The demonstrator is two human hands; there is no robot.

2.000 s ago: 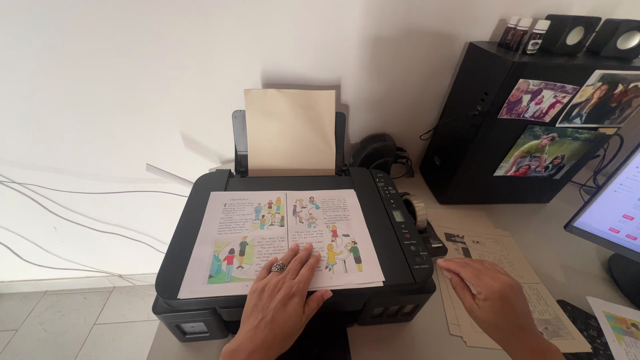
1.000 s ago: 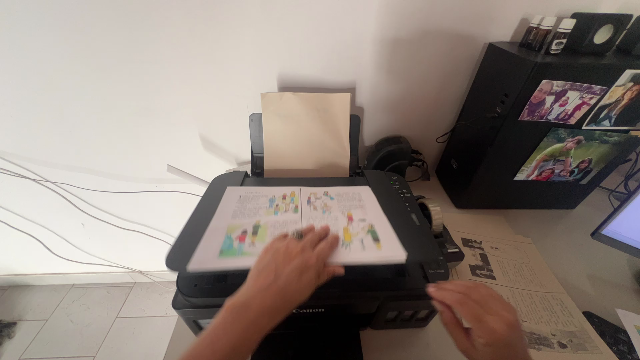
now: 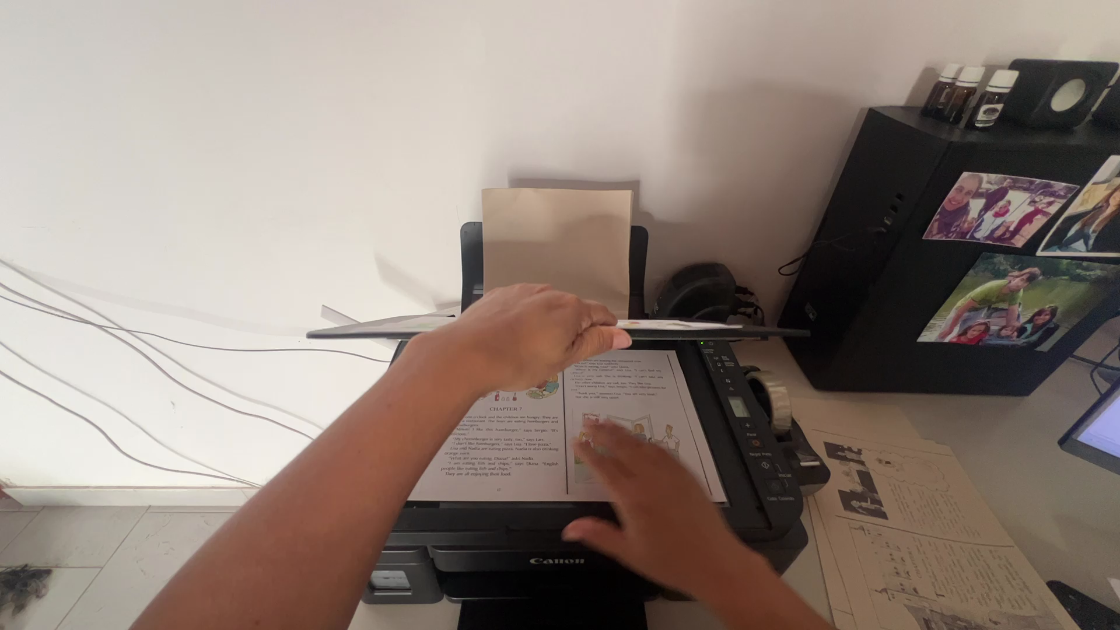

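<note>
A black Canon printer with a flatbed scanner [image 3: 744, 490] stands in the middle. My left hand [image 3: 534, 332] grips the front edge of the raised scanner lid [image 3: 700, 332], thumb below and fingers on top. Printed sheets lie on the lid, seen edge-on. On the scanner bed is an illustrated printed page [image 3: 503, 455], two text pages side by side, partly covered by my hands. My right hand [image 3: 647, 507], blurred and with fingers spread, is over the page's right half; whether it touches the paper I cannot tell. Brown paper [image 3: 556, 236] stands in the rear feed.
Printed sheets [image 3: 927, 516] lie on the desk to the right. Behind them stands a black computer case [image 3: 875, 262] with photos, small bottles [image 3: 962, 92] and a speaker [image 3: 1059, 92] on top. A tape roll [image 3: 770, 402] sits beside the printer. Cables [image 3: 157, 350] hang along the wall at left.
The scanner lid was down and is now raised in my left hand, which lay on the sheets on top of it. My right hand has moved left from beside the printer to over the scanner bed.
</note>
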